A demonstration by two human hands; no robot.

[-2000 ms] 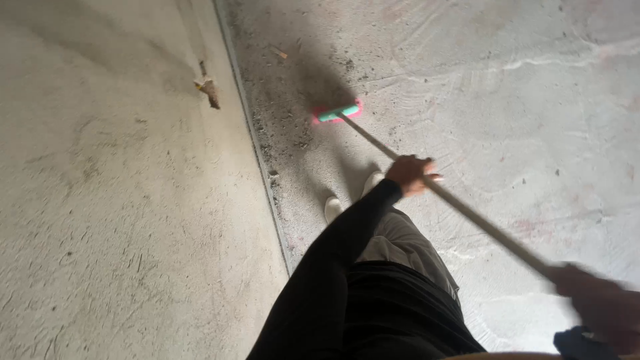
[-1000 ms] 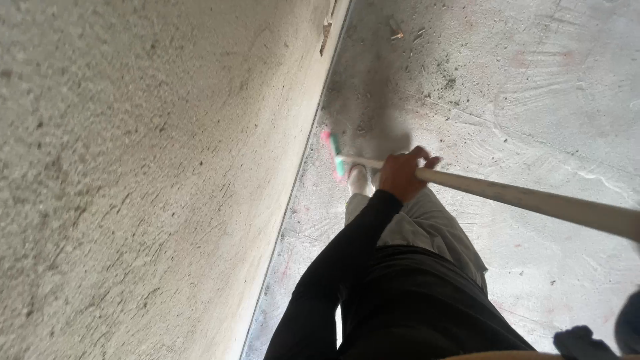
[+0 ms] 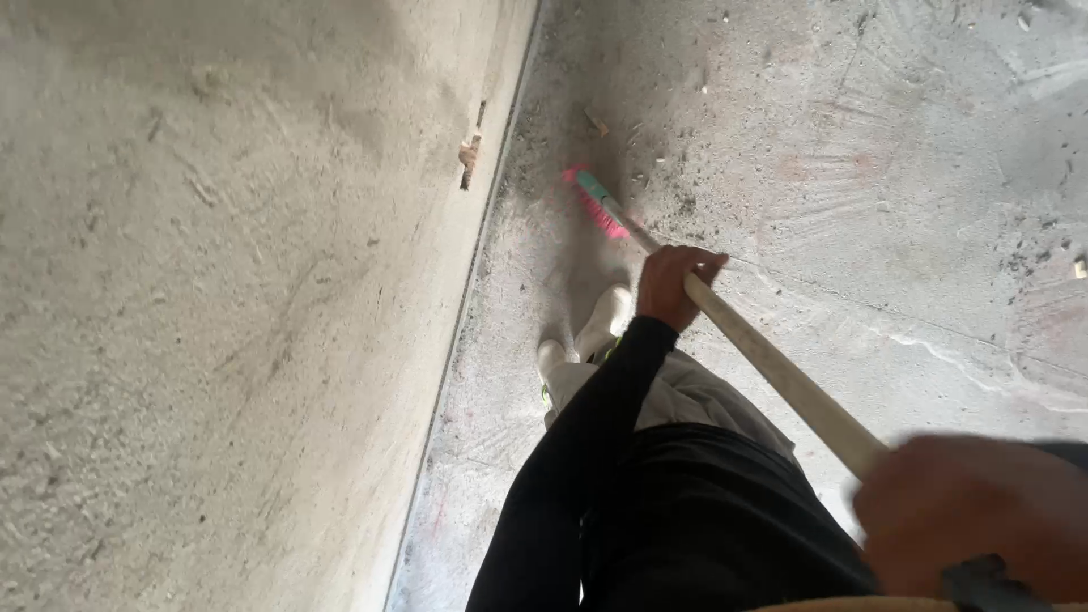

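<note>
My left hand (image 3: 673,287) is closed around the lower part of the pale handle of a broom (image 3: 778,370). Blurred at the lower right, my right hand (image 3: 969,510) grips the upper end of that same handle. The broom head (image 3: 599,202), green with pink bristles, is over the concrete floor (image 3: 892,280) just beyond my shoes (image 3: 609,314), a little to the right of the wall's foot. Whether all its bristles touch the floor I cannot tell.
A rough plastered wall (image 3: 255,297) fills the left side and has a broken hole (image 3: 469,160) low down. Dark crumbs (image 3: 684,200) and a small chip of debris (image 3: 597,123) lie on the floor beyond the broom head.
The broom head has moved from close by my shoes to farther out in front of them. My right hand, out of clear sight a second ago, shows again on the handle.
</note>
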